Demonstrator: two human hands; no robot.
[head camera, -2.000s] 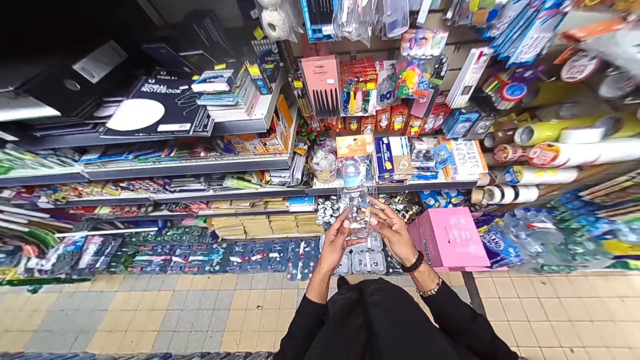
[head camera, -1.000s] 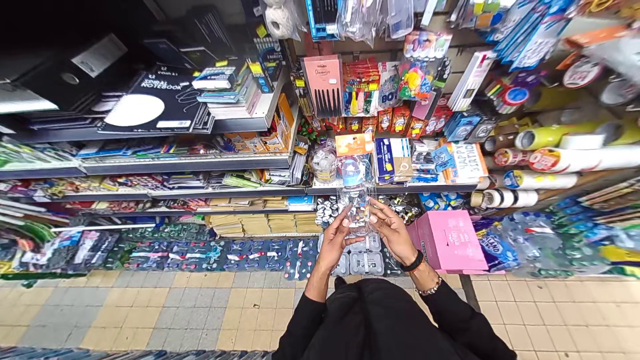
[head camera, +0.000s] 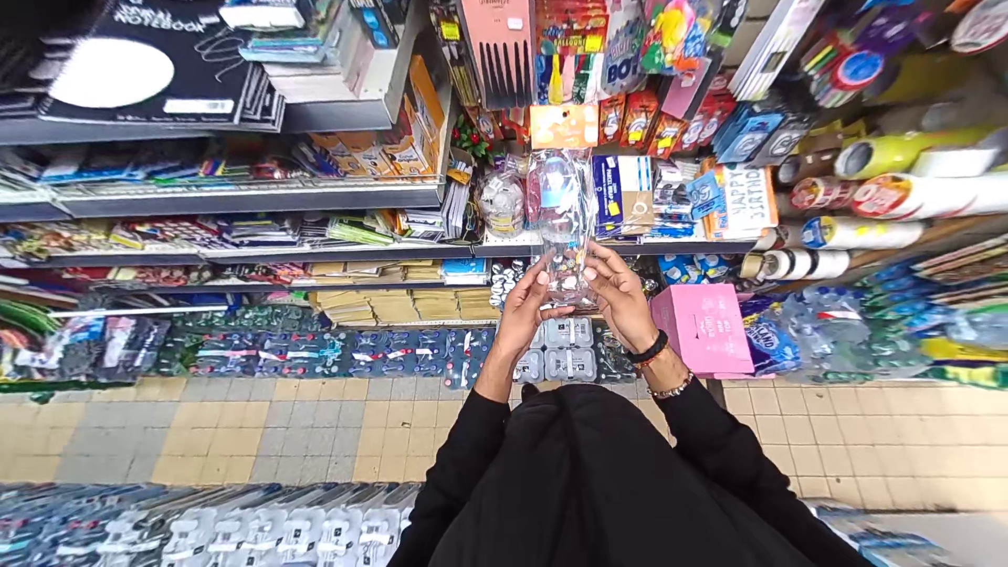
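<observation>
A clear plastic packet (head camera: 562, 205) with an orange printed header card (head camera: 564, 126) is held upright in front of the shelves. My left hand (head camera: 529, 303) grips its lower left side, the thumb on the front. On the lower right side, my right hand (head camera: 618, 295) pinches it with thumb and fingers. Small pieces of mixed colours show through the film between both hands; what they are cannot be told. Behind the packet, to its left, stands a clear tub or bag of white items (head camera: 502, 201). Parcel wrap packs (head camera: 622, 193) lie to its right.
Shelves (head camera: 260, 197) with notebooks (head camera: 146, 71) and envelopes (head camera: 405, 305) extend left. A pink box (head camera: 702, 329) stands low at right, near rolls (head camera: 929, 195). Shrink-wrapped bottles (head camera: 315, 353) line the shelf's base. More wrapped packs (head camera: 291, 531) lie along the near edge of the tiled floor (head camera: 299, 429).
</observation>
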